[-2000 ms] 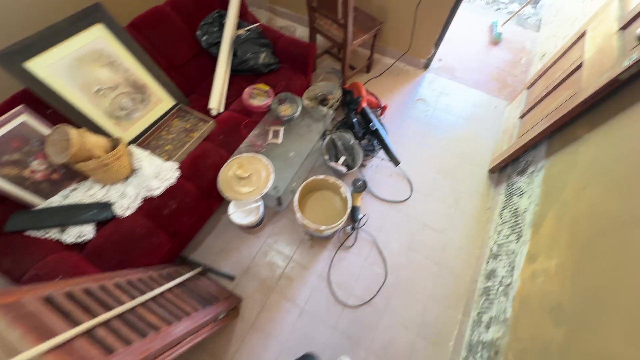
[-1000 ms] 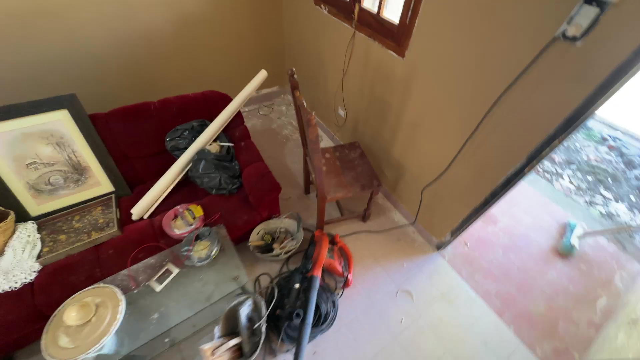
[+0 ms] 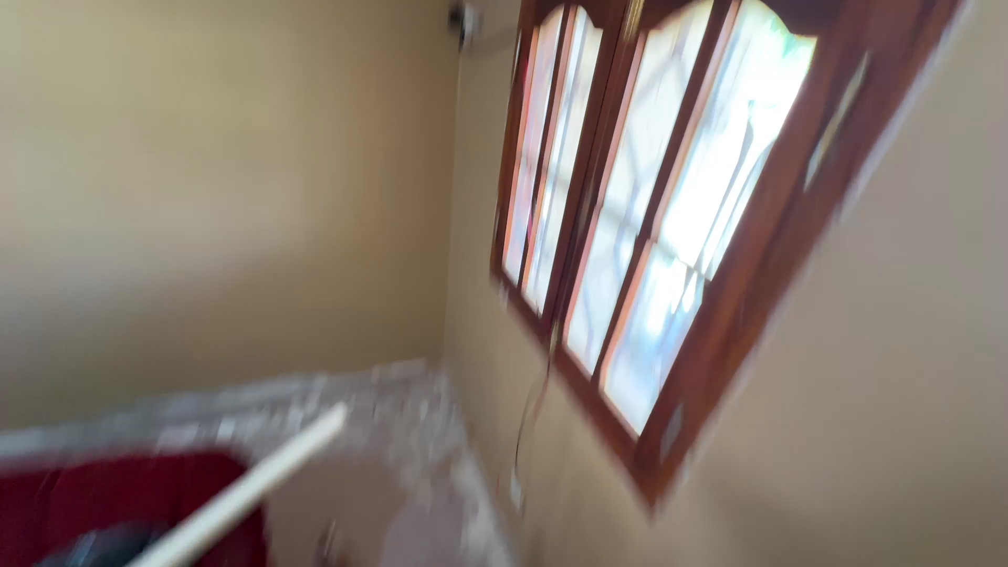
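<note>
Neither my left hand nor my right hand shows in the head view, so what they hold cannot be seen. The frame is blurred. A wood-framed window [image 3: 602,346] with bright glass panes is set in the tan wall at the right. Below it a thin cord [image 3: 520,433] hangs down the wall. At the lower left a long pale roll or tube [image 3: 252,492] slants over a red sofa [image 3: 150,480], beside a black plastic bag [image 3: 102,547].
The tan back wall [image 3: 220,197] meets the window wall in a corner. Along its foot the floor [image 3: 354,457] bears pale patches and bits. A small dark and white fixture [image 3: 465,22] sits high near the corner.
The view has swung up toward the window and corner. The wooden chair, the buckets and the low table from the earlier frames are no longer plainly in sight.
</note>
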